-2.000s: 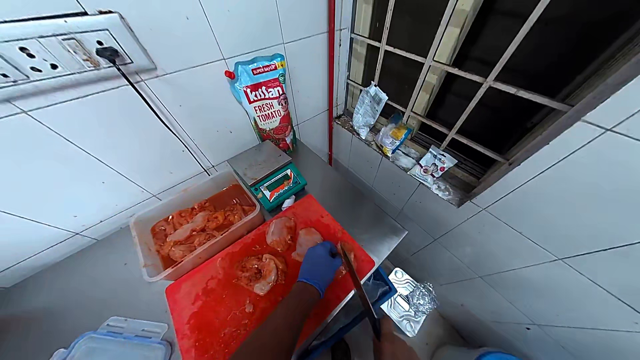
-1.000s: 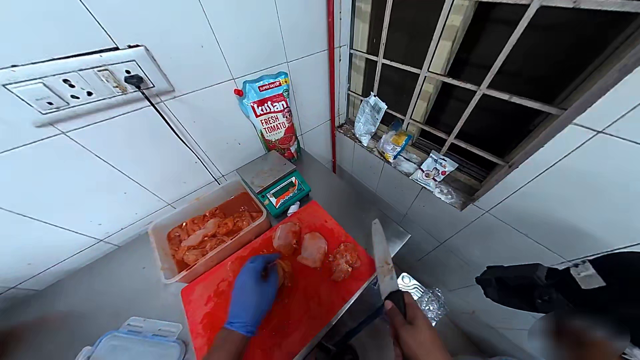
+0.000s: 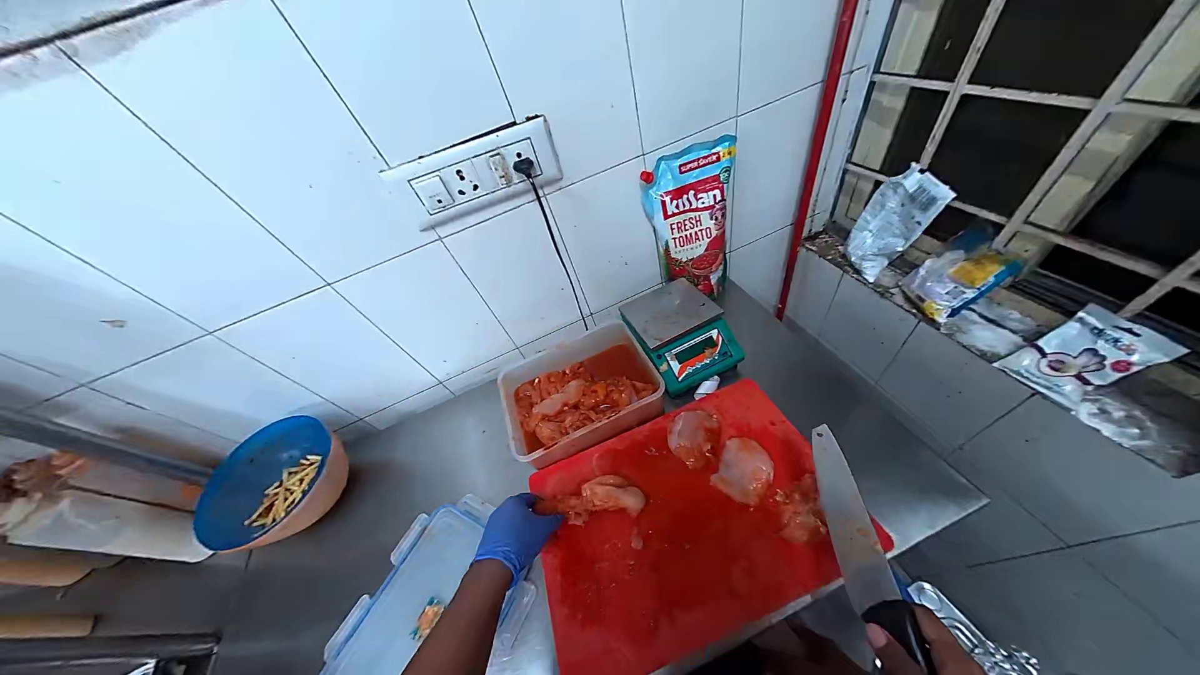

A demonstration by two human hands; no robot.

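My left hand (image 3: 516,532), in a blue glove, grips the end of a raw chicken piece (image 3: 605,497) at the left edge of the red cutting board (image 3: 689,572). At the lower right, my bare right hand (image 3: 923,642) holds a large knife (image 3: 851,511) by its black handle, the blade pointing up over the board's right side. Two smooth pieces of raw meat (image 3: 743,471) lie near the board's top, and a rougher piece (image 3: 800,511) lies partly beside the blade. Behind the board, a plastic tub (image 3: 588,394) holds cut meat in reddish liquid.
A green kitchen scale (image 3: 698,356) stands right of the tub, before a ketchup pouch (image 3: 694,220). A clear lid (image 3: 412,581) lies at lower left, with a blue bowl (image 3: 272,483) of pale strips beyond it. Wrappers (image 3: 895,220) line the window ledge; foil (image 3: 966,628) sits below the board's right corner.
My left hand has moved to the board's left edge with a meat piece. The knife stays in my right hand on the right side. The view has swung left, bringing in the blue bowl.
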